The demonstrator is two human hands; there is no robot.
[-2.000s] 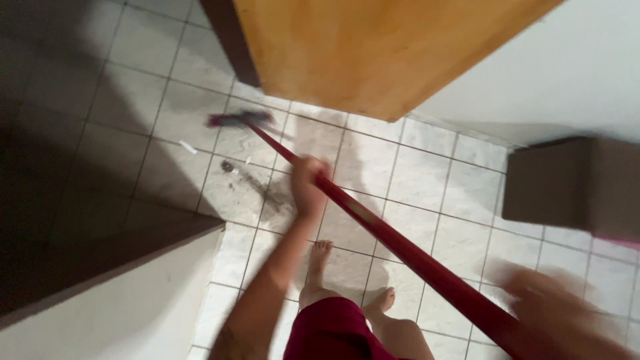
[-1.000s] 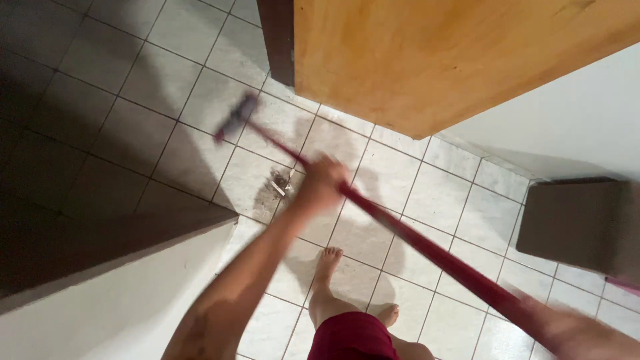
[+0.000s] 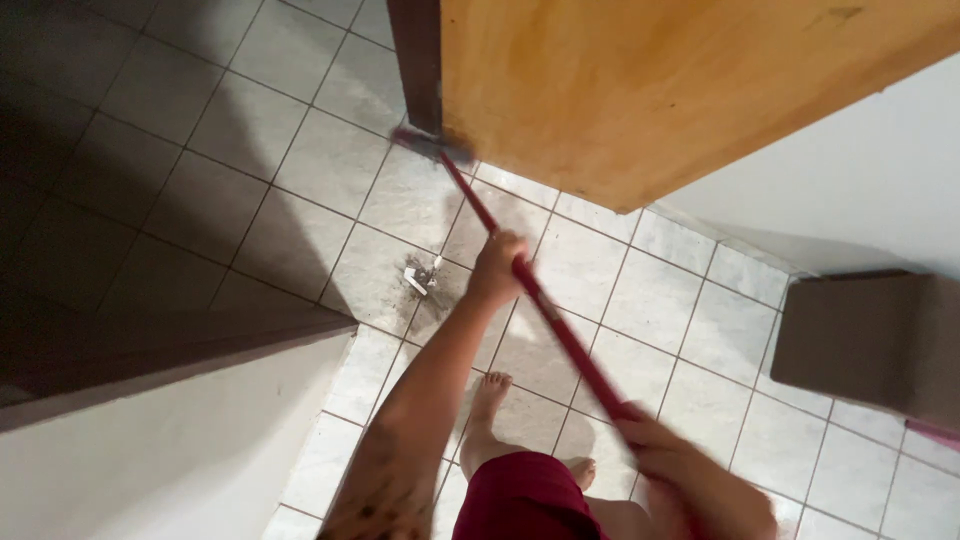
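Note:
A red broom handle [image 3: 566,341] runs diagonally across the view. My left hand [image 3: 499,270] is closed around its middle, and my right hand [image 3: 664,446] grips it nearer my body at the lower right. The blurred broom head [image 3: 433,145] lies on the tiles at the foot of the dark door frame, by the wooden door's corner. A small pile of dark dirt [image 3: 435,296] with white scraps [image 3: 416,280] in it rests on the floor, left of my left hand. The bristles are too blurred to make out.
An orange-brown wooden door [image 3: 600,90] stands at the top, its dark frame [image 3: 418,67] beside it. A brown box-like object [image 3: 847,337] sits by the right wall. At the lower left a white wall [image 3: 187,450] ends in dark trim [image 3: 300,330]. My bare foot [image 3: 491,394] is on the tiled floor.
The broom head has moved from the tiles left of the door frame to its foot. White scraps seen apart from the dirt two seconds ago now lie in it. Both hands have stayed on the handle since one second ago.

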